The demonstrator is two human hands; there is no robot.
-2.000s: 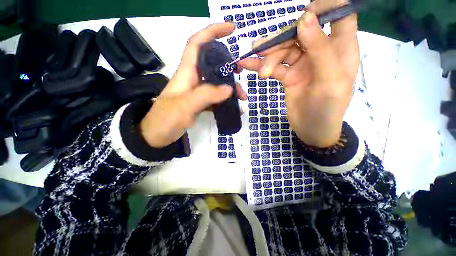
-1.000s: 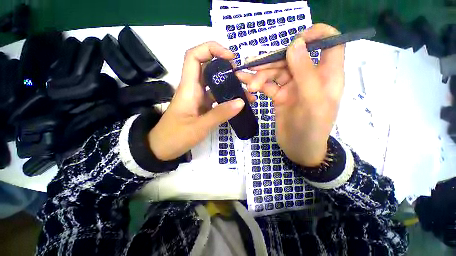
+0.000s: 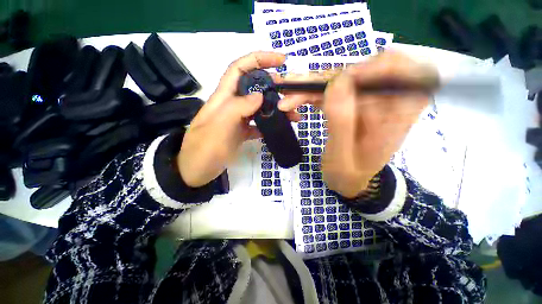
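Note:
My left hand (image 3: 217, 127) holds a black housing (image 3: 280, 139), its rounded end up and tilted left. The thumb lies on that end, beside a sticker (image 3: 257, 89) with pale digit-like marks, partly covered. My right hand (image 3: 371, 119), blurred, is shut on the dark tweezers (image 3: 380, 85), which lie nearly level with their tip end at the housing's upper end. Whether the tip touches is unclear. Sticker sheets (image 3: 339, 225) with rows of small dark rounded rectangles lie under and behind the hands.
A pile of black housings (image 3: 89, 113) covers the left of the white table (image 3: 220, 44); one shows a small blue-white light. Loose white sheets (image 3: 493, 142) overlap at the right. Black parts lie beyond the table on the green surface (image 3: 404, 15) and at the far right.
The left thumb has moved up onto the housing's end, beside the sticker. The tweezers have swung from slanting to nearly level, and the right hand is now blurred.

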